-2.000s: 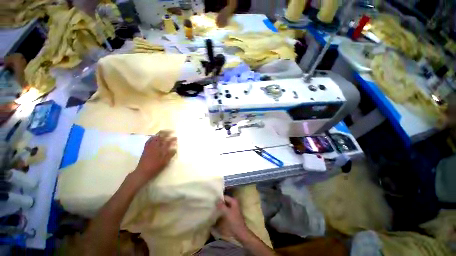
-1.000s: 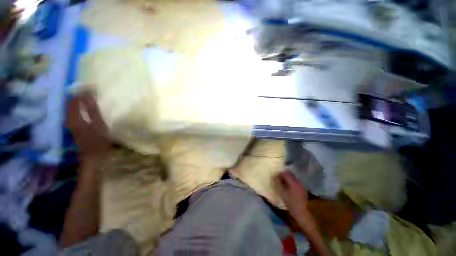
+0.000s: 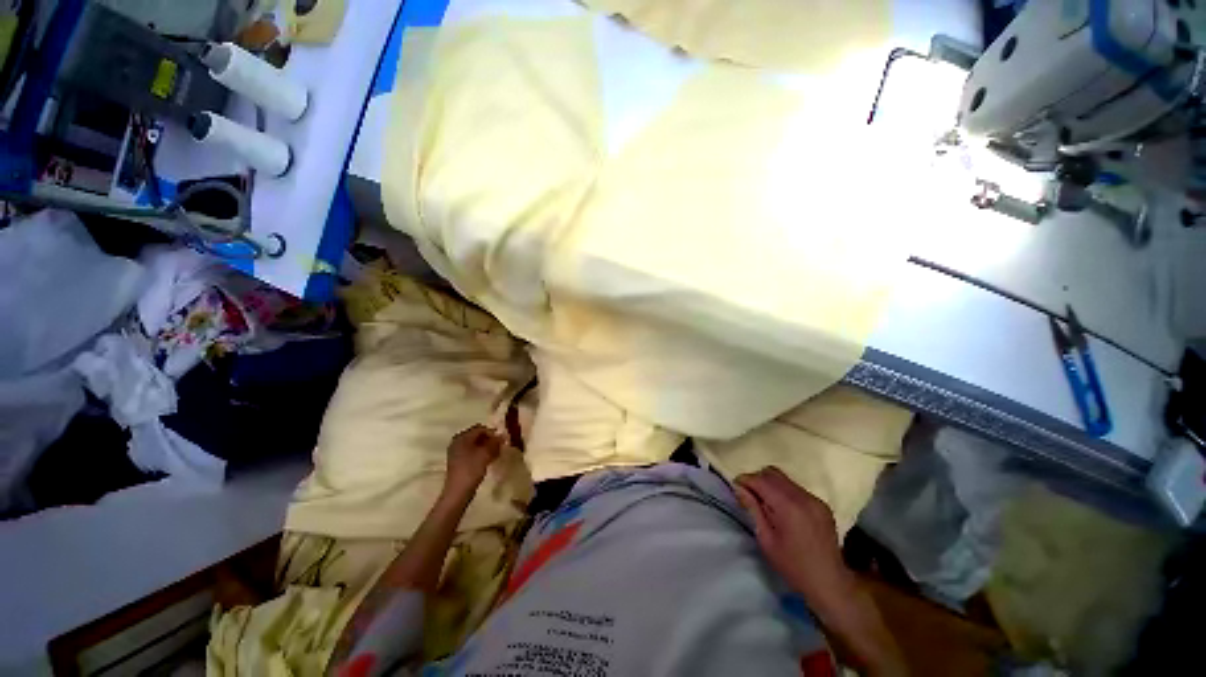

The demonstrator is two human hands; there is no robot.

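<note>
Pale yellow cloth lies over the white table and hangs over its front edge into the lap. My left hand is low at centre-left, its fingers bent together on the yellow cloth at the lap; a fold seems pinched there. My right hand rests at the right side of the lap beside hanging yellow cloth, fingers curled; whether it holds cloth is unclear. The sewing machine head is at the upper right, with its presser foot area under the bright lamp.
Blue thread snips lie on the table at right, near a small white box. White thread cones lie on the left table. Crumpled whitish cloth or plastic is at left. A brown wooden edge is at lower left.
The view has turned down and left. My left hand has moved from the cloth on the table to the lap. My right hand is now nearer the lap. More cloth hangs over the front edge.
</note>
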